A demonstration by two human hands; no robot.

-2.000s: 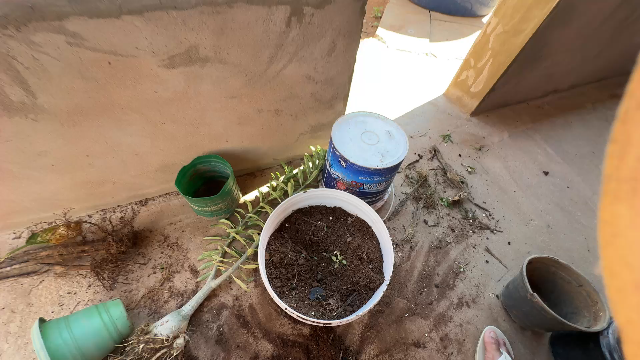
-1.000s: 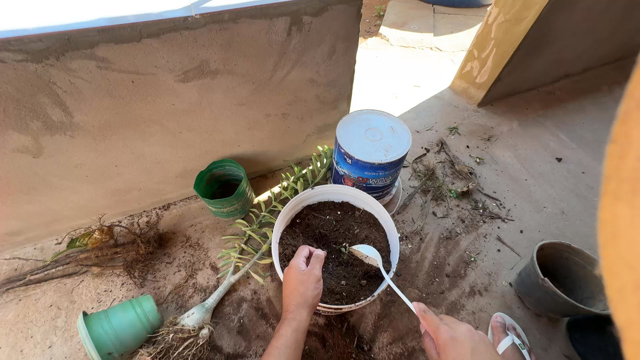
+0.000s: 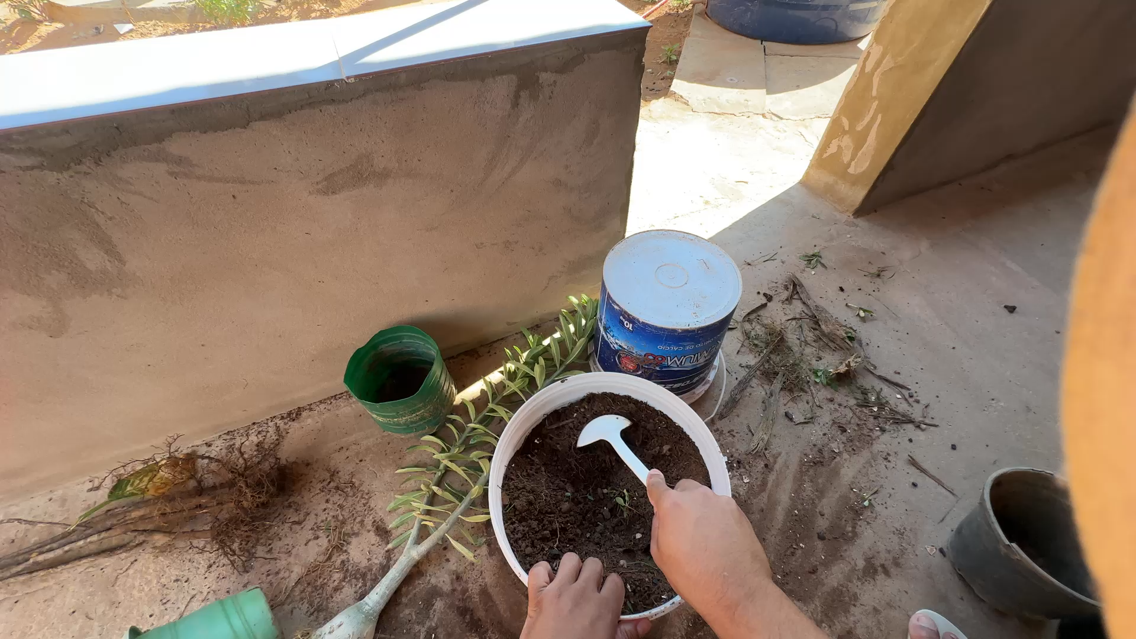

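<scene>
A white plastic bucket (image 3: 701, 428) full of dark soil (image 3: 568, 497) stands at the lower middle, with a small green seedling (image 3: 624, 502) in the soil. My right hand (image 3: 710, 541) grips the handle of a white spoon-like scoop (image 3: 612, 435), its head at the soil surface toward the back of the bucket. My left hand (image 3: 579, 596) rests at the bucket's near rim, fingers curled over it toward the soil; its thumb is mostly hidden. A thick-stemmed leafy plant (image 3: 426, 532) lies uprooted on the ground, left of the bucket.
An upside-down blue and white bucket (image 3: 672, 306) stands behind. Left are a cut green container (image 3: 401, 382), a light green pot (image 3: 213, 619) and bare roots (image 3: 177, 510). A dark pot (image 3: 1021, 541) and a sandalled foot (image 3: 927, 627) are at lower right. A low wall (image 3: 355, 213) runs behind.
Two seconds ago no hands were in view; both then came in over the bucket. Since then my left hand has moved from over the soil to the near rim. The view has shifted.
</scene>
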